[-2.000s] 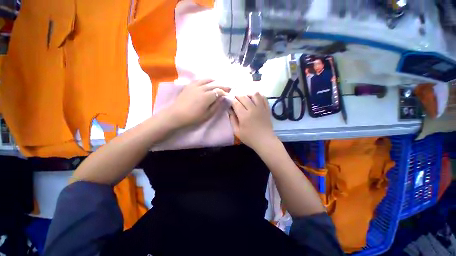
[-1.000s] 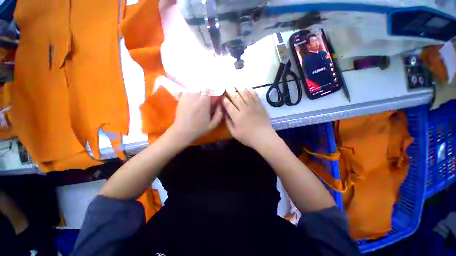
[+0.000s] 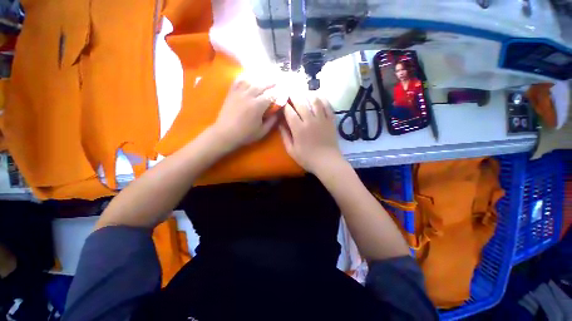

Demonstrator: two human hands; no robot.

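Note:
An orange fabric panel (image 3: 257, 157) lies at the table's front edge under both my hands, with its far part in the lamp glare below the sewing machine head (image 3: 376, 31). My left hand (image 3: 246, 113) presses and pinches the cloth, fingers bent near the needle area. My right hand (image 3: 312, 133) lies on the cloth just right of it, fingers pointing at the needle area. The presser foot and needle are lost in the glare. A pale pink piece (image 3: 233, 28) shows behind the orange cloth.
Large orange panels (image 3: 119, 94) lie at left. Black-handled shears (image 3: 360, 116), a smartphone (image 3: 403, 94), a thin dark tool (image 3: 433, 119) and a maroon tool (image 3: 468, 96) lie at right, near a switch box (image 3: 519, 113). A blue basket (image 3: 515, 207) holds orange pieces below.
The pale pink side that faced up two seconds ago is replaced by orange under my hands. Since one second ago the orange cloth lies flatter and wider. The phone picture has changed.

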